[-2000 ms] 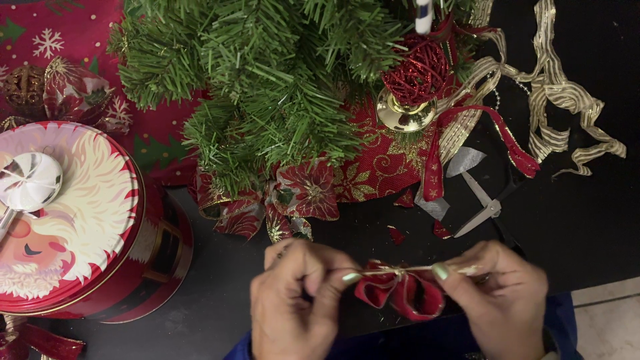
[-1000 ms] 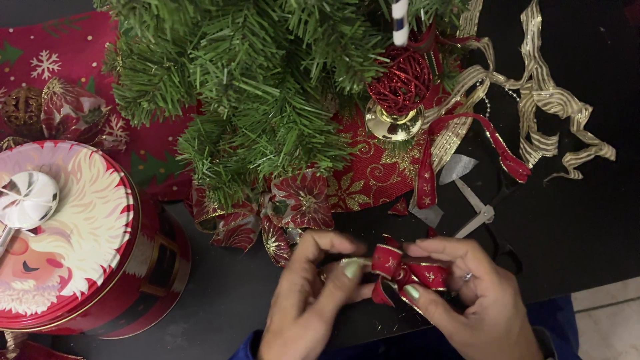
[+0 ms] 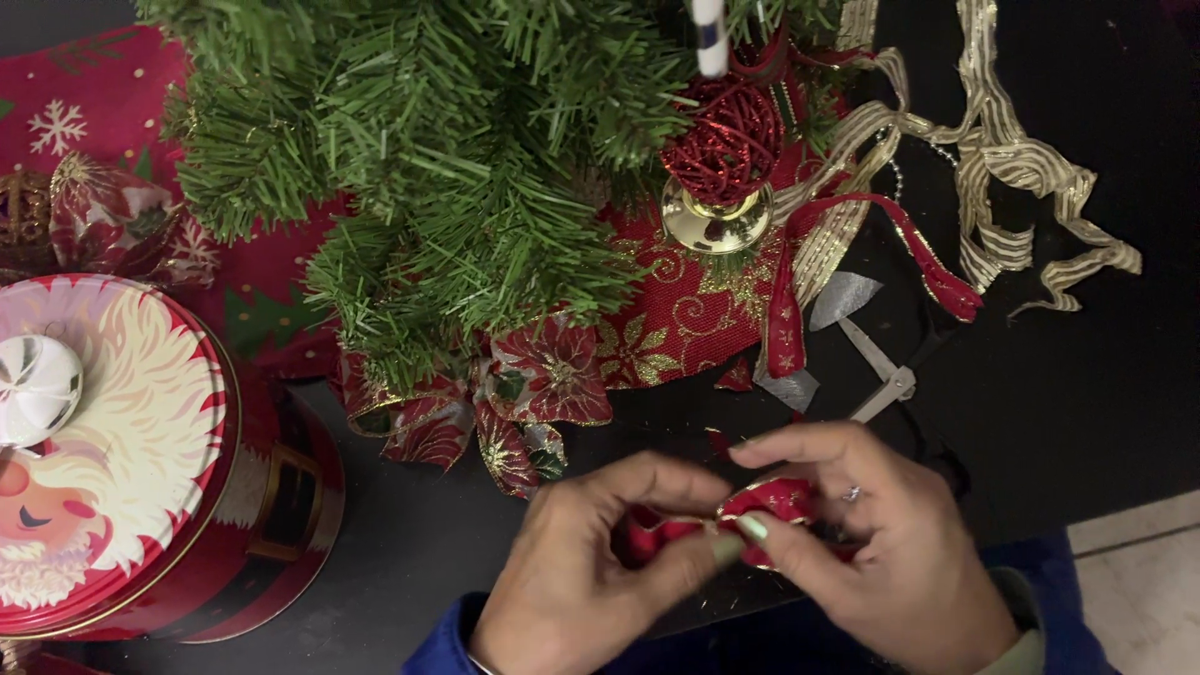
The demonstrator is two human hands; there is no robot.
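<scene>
A small red ribbon bow with gold edges is held between my two hands near the table's front edge. My left hand pinches the loops on its left side, thumb and fingers closed around them. My right hand, with a ring on one finger, grips the right loops with its thumb on the front. Part of the bow is hidden behind the fingers. Just beyond my right hand lie scissors, their handles hidden, and red ribbon scraps.
An artificial green tree stands over red and gold fabric. A glittery red ball ornament hangs at its right. Gold striped ribbon and red ribbon trail beyond the scissors. A round Santa tin stands at left.
Two seconds ago my hands held a thin gold strand stretched out across the bow. Now both hands have come closer together, with their fingers around the bow's loops.
</scene>
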